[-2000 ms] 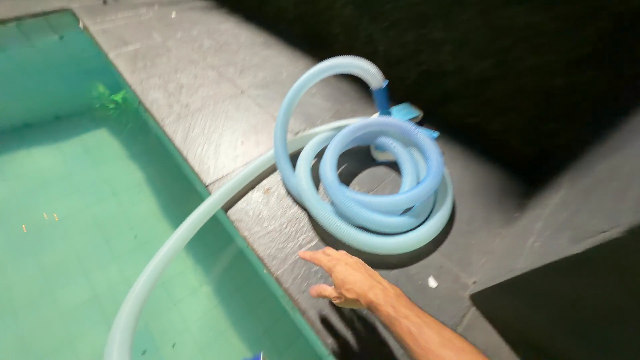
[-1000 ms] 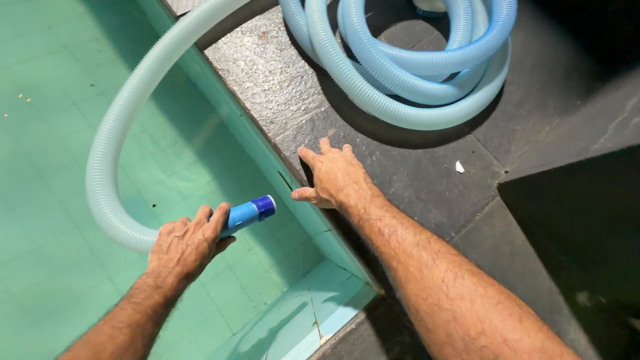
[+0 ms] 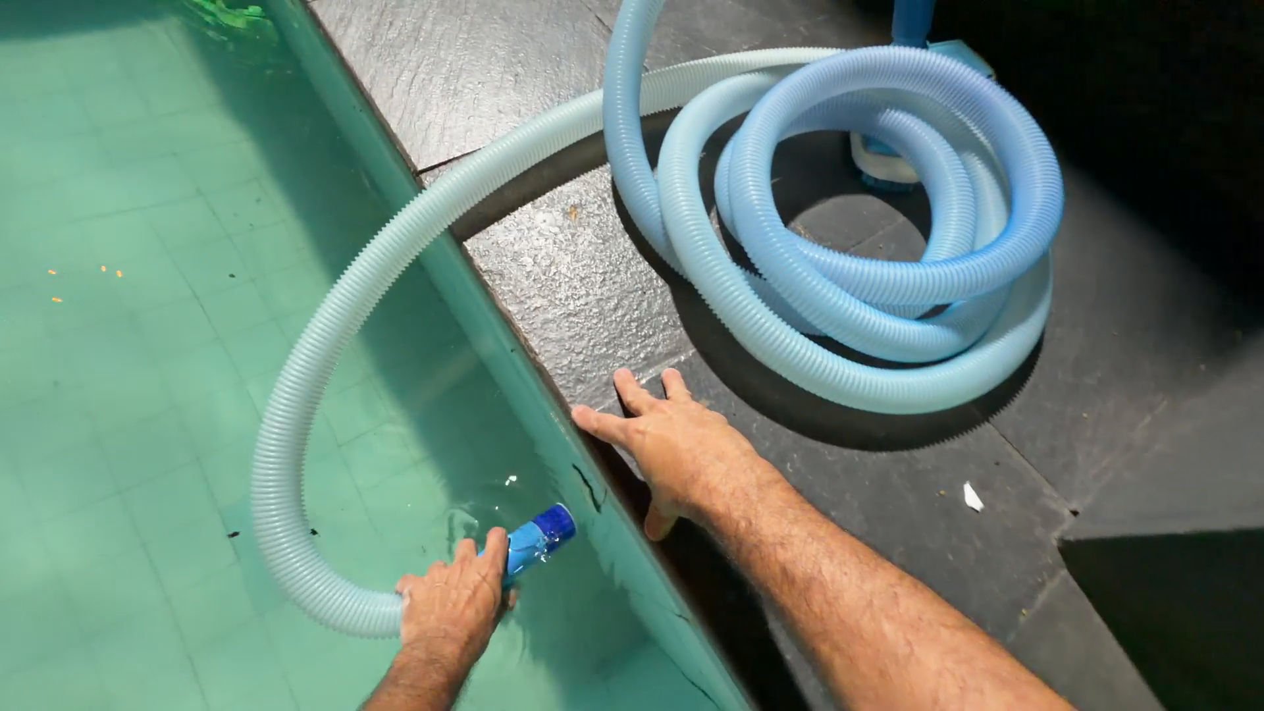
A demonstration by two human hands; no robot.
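My left hand grips the end of a pale blue corrugated pool hose at the water. Its blue cuff sticks out past my fingers, with ripples and small splashes around it. My right hand holds nothing; its fingers are spread and rest on the stone edge of the pool. From my left hand the hose curves over the edge to a loose coil on the dark deck. Beside the coil's far side, a blue and white pool cleaning head is partly hidden by the hose.
The pool wall runs diagonally between the water and the dark stone deck. A small white scrap lies on the deck. Bright green matter shows in the water at top left. A dark block-like shape fills the lower right.
My left hand has lowered the hose cuff to the water, where ripples now show. My right hand, above the pool edge before, now rests against it. The view has shifted.
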